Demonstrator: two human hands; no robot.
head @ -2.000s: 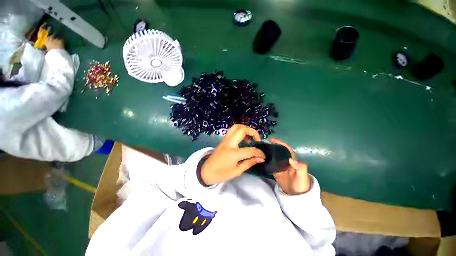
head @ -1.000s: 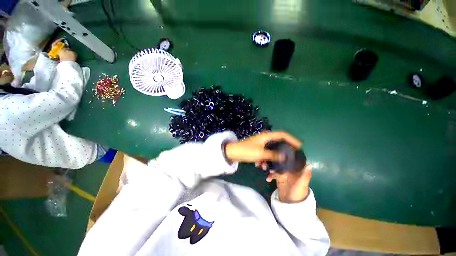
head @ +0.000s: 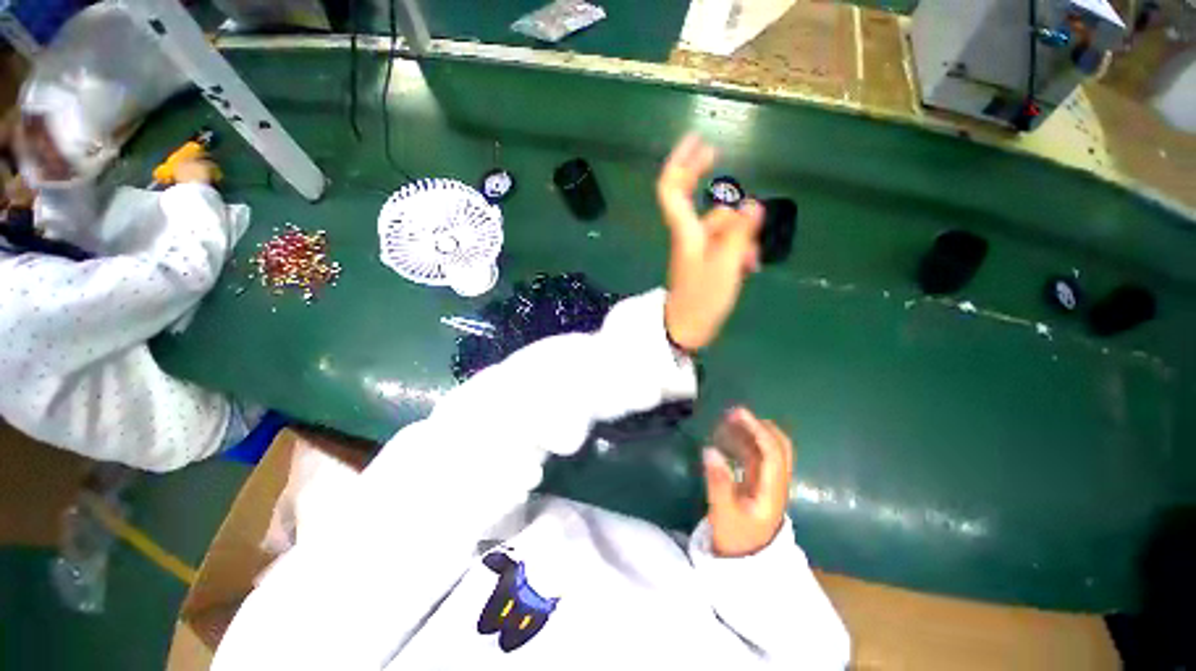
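Observation:
My left hand [head: 708, 269] is stretched over the green bench [head: 905, 406], blurred, with its fingers apart. Its fingertips overlap the view of a black cylinder [head: 779, 231] and a white-faced disc [head: 725, 193]; contact cannot be told. My right hand [head: 750, 485] is near the bench's front edge, curled with thumb and fingers apart, with no clear object in it. A heap of small black parts [head: 531, 315] is partly hidden by my left sleeve. Another black cylinder [head: 578, 189] stands right of a second disc [head: 497, 184].
A white fan [head: 439, 236] and pale blue strip [head: 467, 326] lie by the heap. More cylinders [head: 954, 262] and a disc [head: 1062, 292] are at right. A neighbour [head: 105, 315] works at left beside a red-gold heap [head: 297, 261]. Cardboard boxes [head: 236, 537] are at the front edge.
The dark cylinder has left my hands; a cylinder now shows on the bench right of the fan. My left hand has reached forward and opened. The view has shifted, showing more beyond the bench.

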